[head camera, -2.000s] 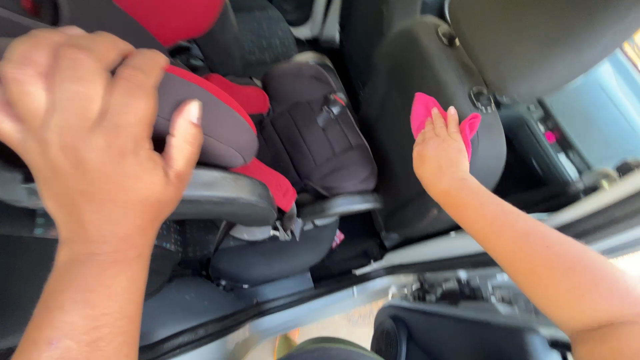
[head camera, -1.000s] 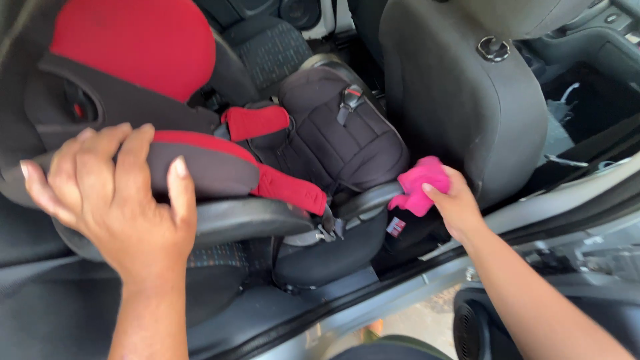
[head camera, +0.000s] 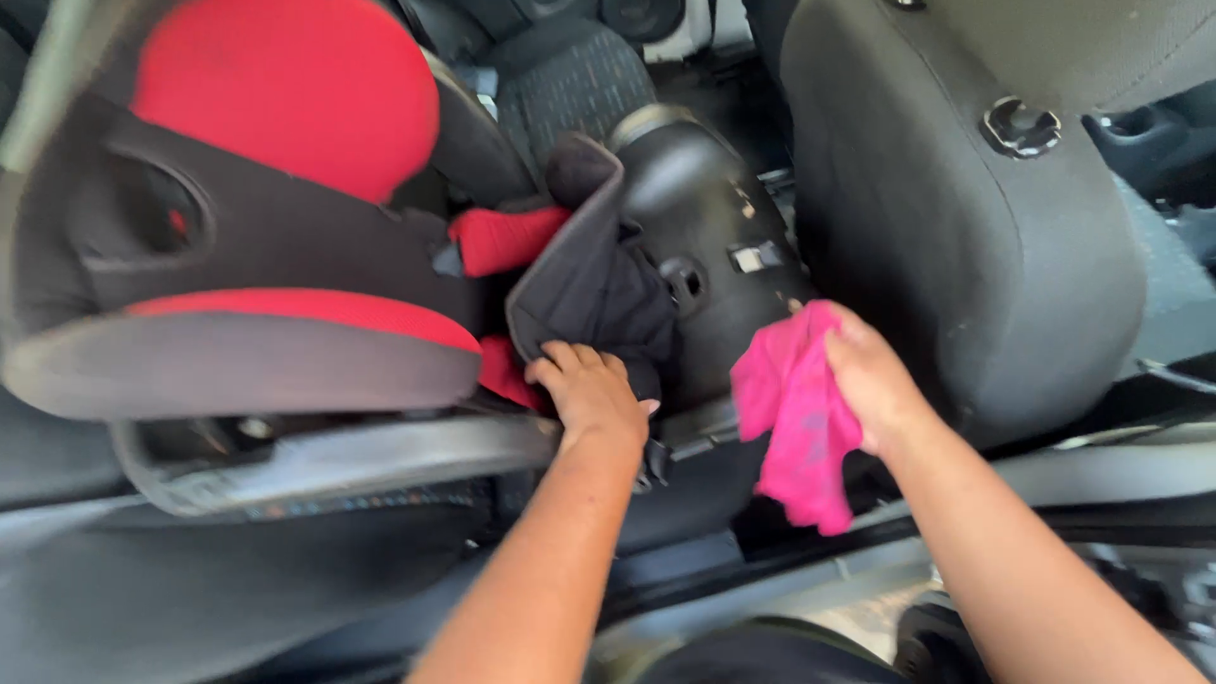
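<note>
A red and dark grey child car seat (head camera: 285, 351) fills the left and centre. Its dark fabric seat pad (head camera: 598, 275) is folded back toward the backrest, baring the black plastic shell (head camera: 712, 247), which has crumbs on it. My left hand (head camera: 594, 394) grips the near edge of the folded pad beside a red strap pad (head camera: 508, 370). My right hand (head camera: 869, 385) holds a pink cloth (head camera: 798, 418), which hangs down over the near front edge of the shell.
The grey back of a front car seat (head camera: 959, 218) stands at the right. Behind the child seat is a patterned rear seat (head camera: 579, 85). The door sill (head camera: 855, 570) runs along the near side, with ground visible beyond it.
My left hand has moved from the child seat's side bolster to the seat pad, which lay flat before and is now folded back. The cloth was wiping height on the front seat's back earlier; now it is lower.
</note>
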